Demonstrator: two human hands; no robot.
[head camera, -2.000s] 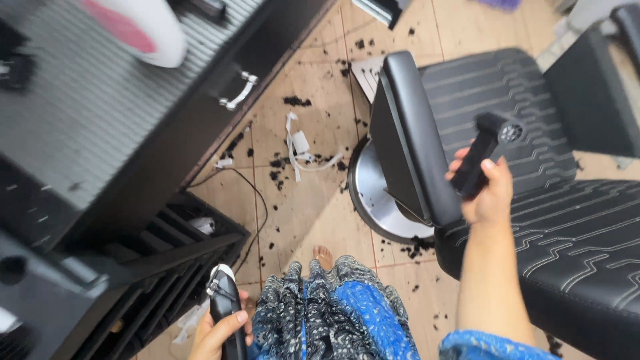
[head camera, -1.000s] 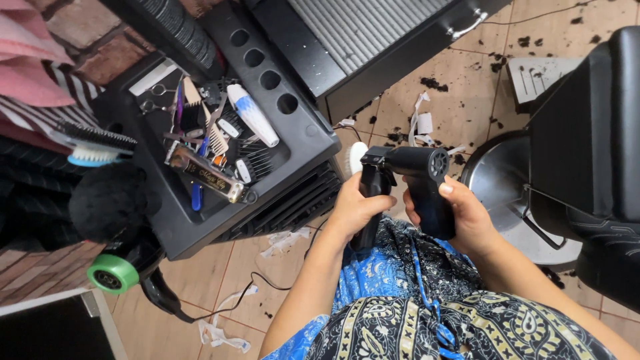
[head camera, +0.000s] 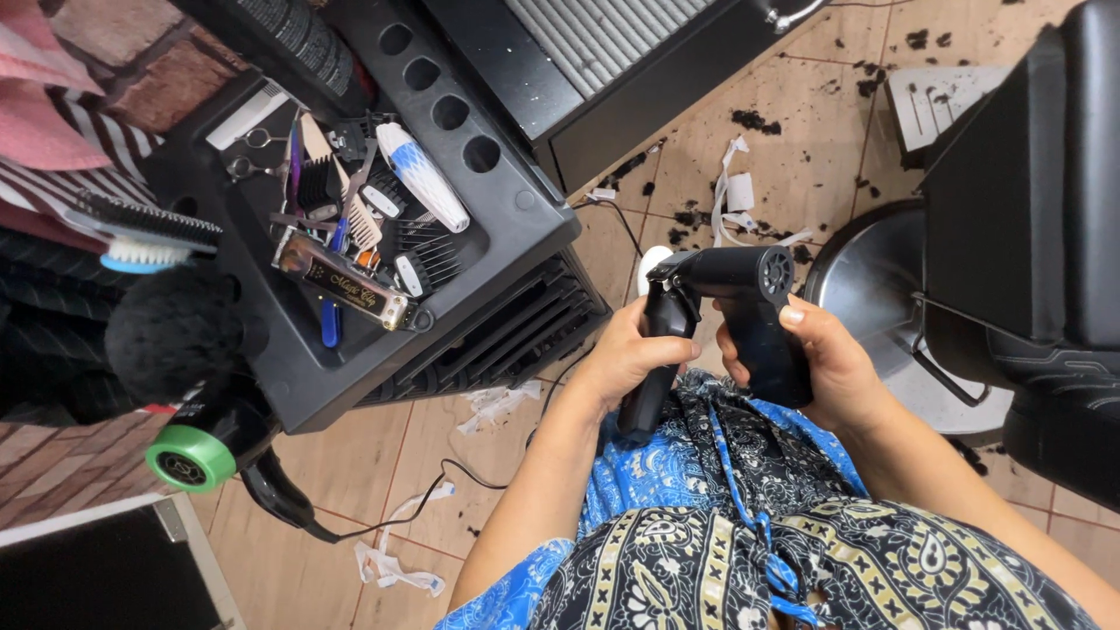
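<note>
My left hand (head camera: 637, 354) grips a black hair clipper (head camera: 658, 350), its metal blade end up. In my right hand (head camera: 827, 359) is a black handheld air blower (head camera: 763, 341) with a round finned vent at one end. The blower's barrel points left, and its end meets or overlaps the clipper's blade end; whether they touch I cannot tell. Behind the clipper's top is a white rounded object (head camera: 653, 268), partly hidden. On the trolley at the left lie a Magic Clip clipper (head camera: 341, 278), a white and blue trimmer (head camera: 423, 177), scissors (head camera: 255, 156), combs and several clipper guards.
The black trolley tray (head camera: 525, 229) stands left of my hands. A hair dryer (head camera: 197, 455) with a green end hangs at its corner, its cord running across the floor. A black salon chair (head camera: 1006, 201) is at the right. Cut hair (head camera: 754, 122) and paper strips (head camera: 402, 569) litter the tiles.
My hands, well apart two seconds ago, have come together with the blower beside the clipper's blade end. The view has swung toward the trolley.
</note>
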